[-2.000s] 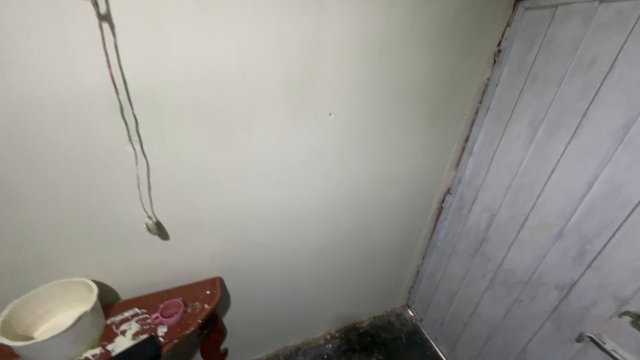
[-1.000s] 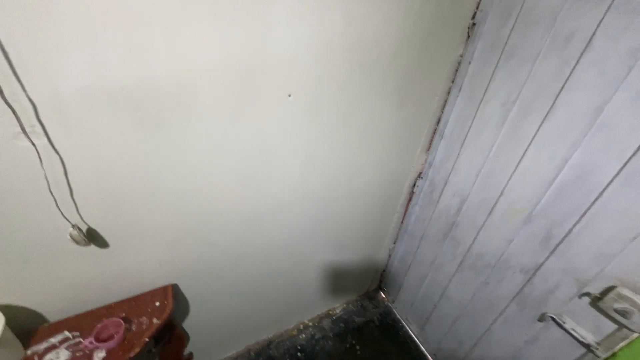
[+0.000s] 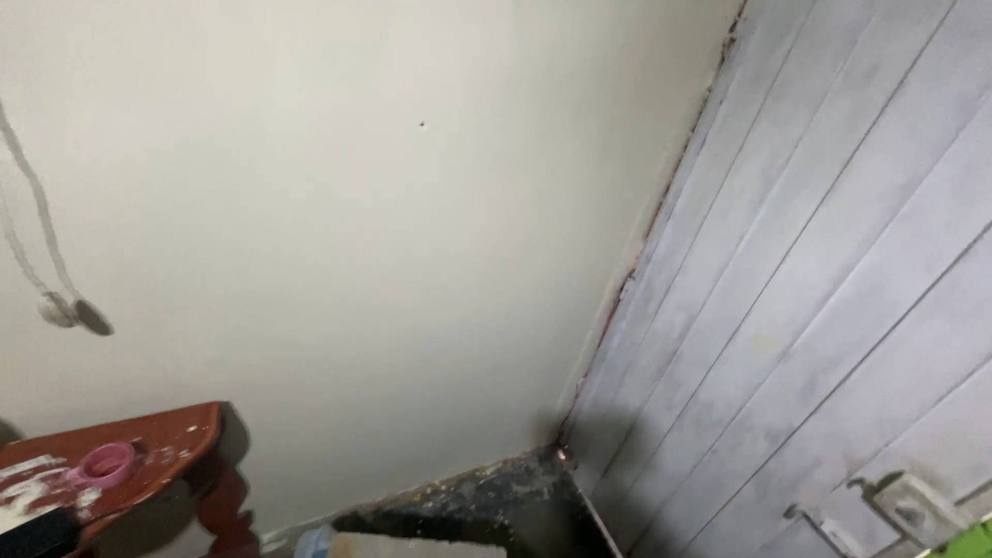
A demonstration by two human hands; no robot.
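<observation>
Neither my left hand nor my right hand is visible. A pink ring-shaped plastic item rests on a red-brown wooden shelf or small table at lower left, among white smears. Across its lower left corner lies a black object, cut off by the frame. A pale flat-edged piece and a light blue item show at the bottom edge; what supports them is hidden. Something bright green enters the lower right corner, too cropped to identify.
A pale wall meets a whitish plank door with a metal latch. Two cords hang at left, ending in a small round fitting. Dark, speckled floor fills the corner.
The view has swung right, and the white tub seen earlier at lower left is out of frame. The pale piece and light blue item now show at the bottom edge.
</observation>
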